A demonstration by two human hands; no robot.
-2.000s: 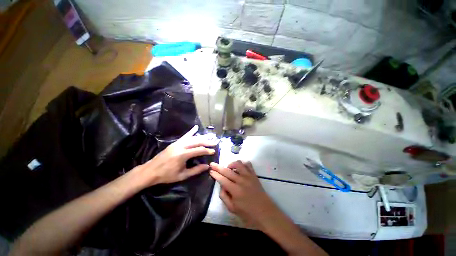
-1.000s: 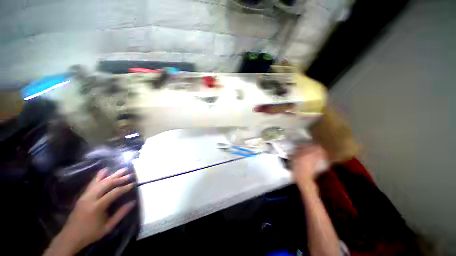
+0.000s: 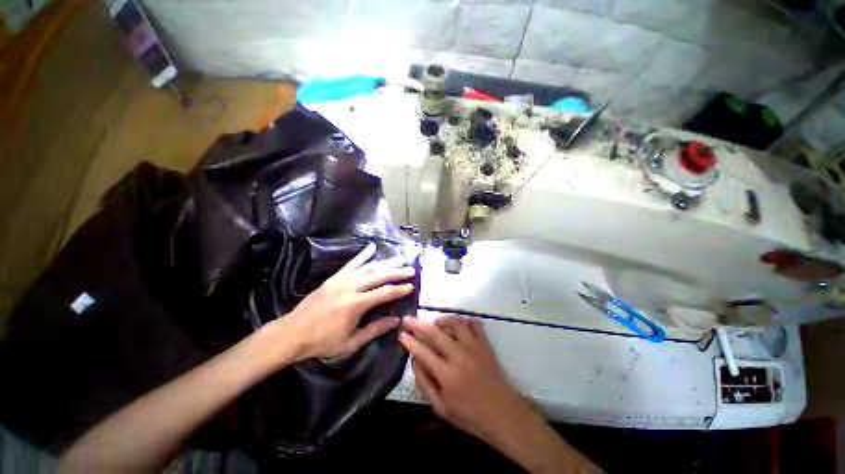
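A dark brown, shiny, creased garment piece (image 3: 310,250) lies left of and under the sewing machine head. My left hand (image 3: 347,310) rests on it with spread fingers, fingertips just in front of the brightly lit presser foot (image 3: 412,248). My right hand (image 3: 454,366) is at the garment's right edge, its thumb and fingertips pinching the edge near my left thumb. The needle is too small and glaring to make out. The off-white sewing machine (image 3: 574,218) has dark lint on its top. A small white label (image 3: 82,303) shows on the duller brown part at the left.
Blue-handled thread snips (image 3: 623,313) lie on the white machine bed (image 3: 556,361). A red knob (image 3: 696,157) tops the arm. Behind the head are a light-blue tool (image 3: 340,89) and a dark tray holding a red-handled tool (image 3: 480,95). A phone (image 3: 144,44) leans at upper left.
The view swung right and came back. My right hand, a second ago at the right end of the machine bed, is back at the garment's edge. My left hand stayed on the garment.
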